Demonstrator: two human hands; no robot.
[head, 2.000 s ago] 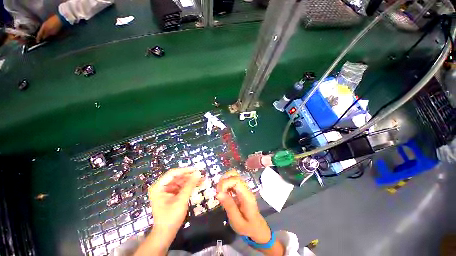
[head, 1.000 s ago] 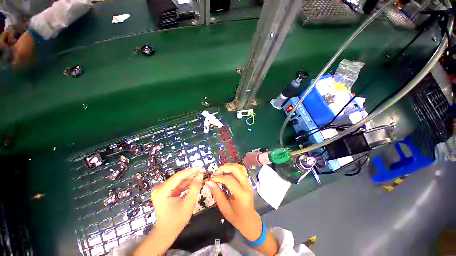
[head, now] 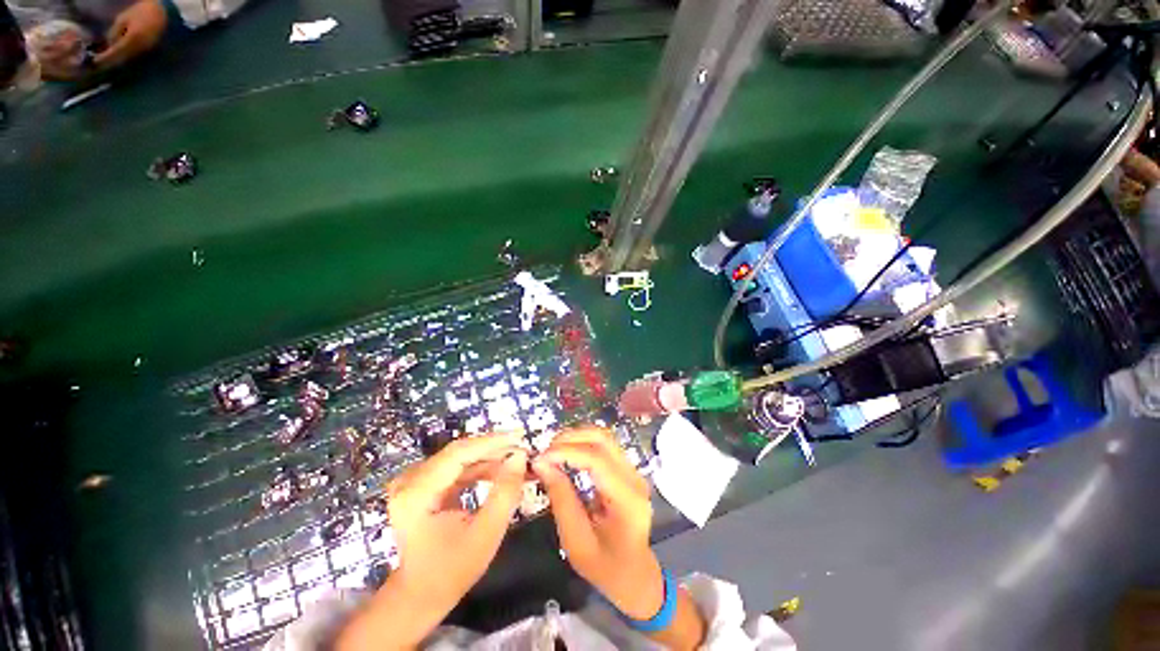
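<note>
My left hand point(head: 454, 515) and my right hand point(head: 598, 502) meet fingertip to fingertip over the front right of a clear blister tray point(head: 261, 588). A tiny dark part point(head: 529, 460) shows between the fingertips; its type is too small to tell. The tray holds several loose black and coppery modules point(head: 303, 413) at the left, small white parts point(head: 490, 392) in the middle and small red parts point(head: 581, 365) near the right edge. A white branched plastic piece point(head: 541, 300) lies at the tray's top right corner.
Several modules point(head: 359, 117) lie on the green belt point(head: 420, 165). A metal post point(head: 681, 140) stands behind the tray. At right are a pink and green hose-fed dispenser point(head: 655, 398), white paper point(head: 693, 471), a blue controller point(head: 779, 299) and a blue bin point(head: 814, 267). Another person's hands point(head: 127, 36) show top left.
My hands have come together from apart, with fingertips now touching around the part. Belt modules have shifted left, and another module now shows beside the post.
</note>
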